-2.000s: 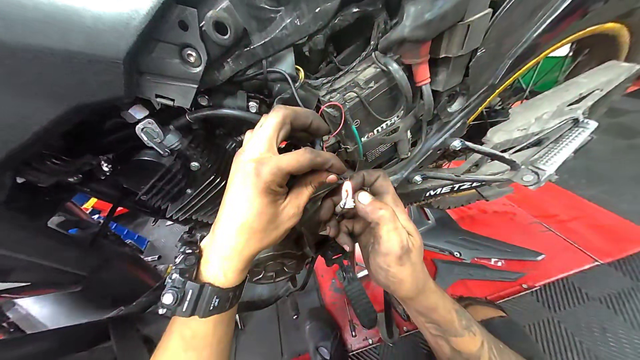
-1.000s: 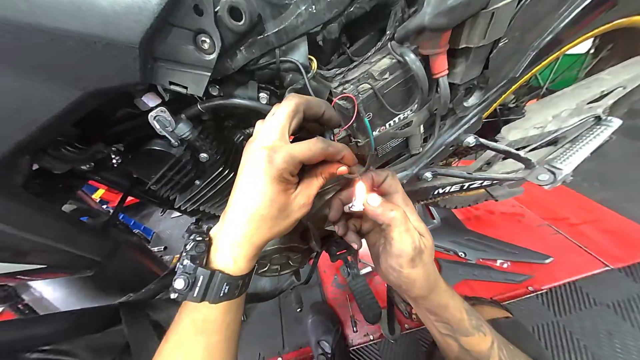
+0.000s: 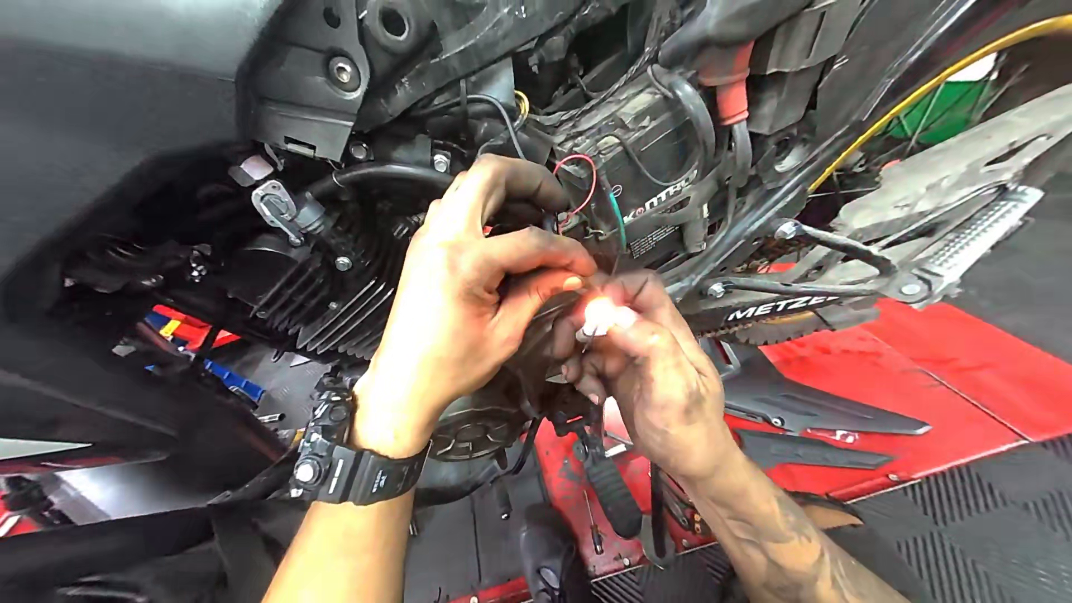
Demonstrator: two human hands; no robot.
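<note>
Beside the engine of a motorcycle my left hand (image 3: 477, 285), with a black watch on its wrist, pinches a thin dark wire between thumb and forefinger. My right hand (image 3: 657, 360) is close against its fingertips and grips a small white lighter (image 3: 596, 325), largely hidden by the fingers. A bright flame (image 3: 600, 308) glows at the lighter's top, beside the pinched wire. Behind the hands, a red wire (image 3: 593, 177) and a green wire (image 3: 620, 219) run in front of the black battery (image 3: 649, 163).
Cooling fins (image 3: 339, 314) of the engine lie left of my left hand. At right are the footrest (image 3: 976, 239) and swingarm (image 3: 754, 311). Black plastic panels (image 3: 821, 402) lie on the red platform (image 3: 946, 360). A pedal (image 3: 613, 494) is below my right hand.
A flame shows at the white lighter now and one second ago, but not two seconds ago. Both hands have stayed close together by the battery.
</note>
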